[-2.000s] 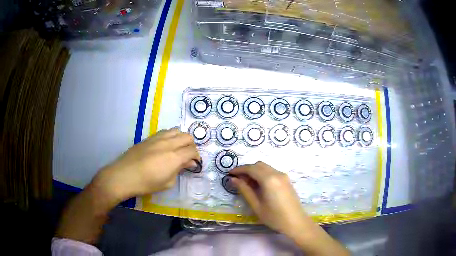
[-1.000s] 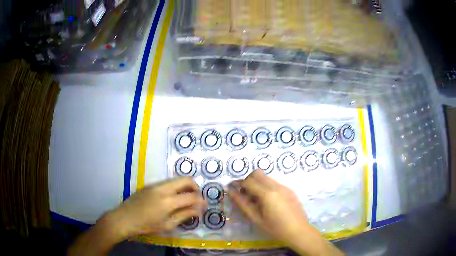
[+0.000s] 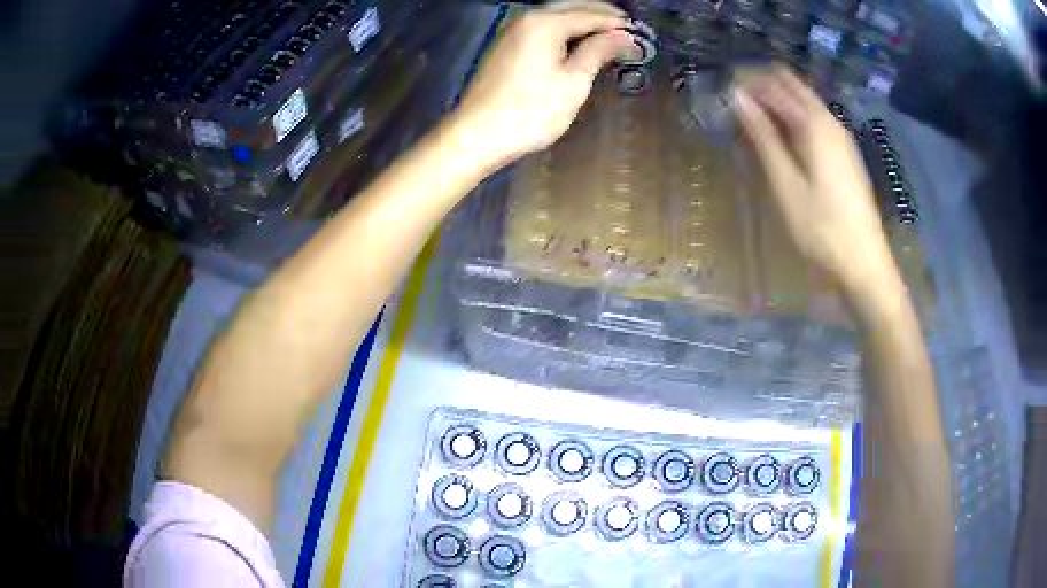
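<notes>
My left hand [image 3: 563, 69] is at the top centre, with a round ring part [image 3: 635, 44] between its fingertips, over the far end of the slotted source tray [image 3: 660, 190]. My right hand [image 3: 804, 161] is to its right over the same tray, blurred; a greyish part seems to be at its fingertips, but I cannot tell if it is held. Brown shows through the source tray's emptied area, with dark parts at its far and right edges. The clear blister tray [image 3: 597, 563] lies nearer me, with two full rows of ring parts and a few more at the left below; its near edge is cut off.
A dark tray stack [image 3: 264, 126] with white labels stands at the upper left. A brown cardboard pile [image 3: 92, 379] is at the far left. Yellow tape [image 3: 385, 391] and blue tape [image 3: 342, 442] run along the bench. Clear empty blister trays [image 3: 982, 459] lie at the right.
Both hands have moved from the blister tray up to the source tray. The view has shifted upward, showing more of the tray stacks. Ring parts now sit in the left pockets where the hands were.
</notes>
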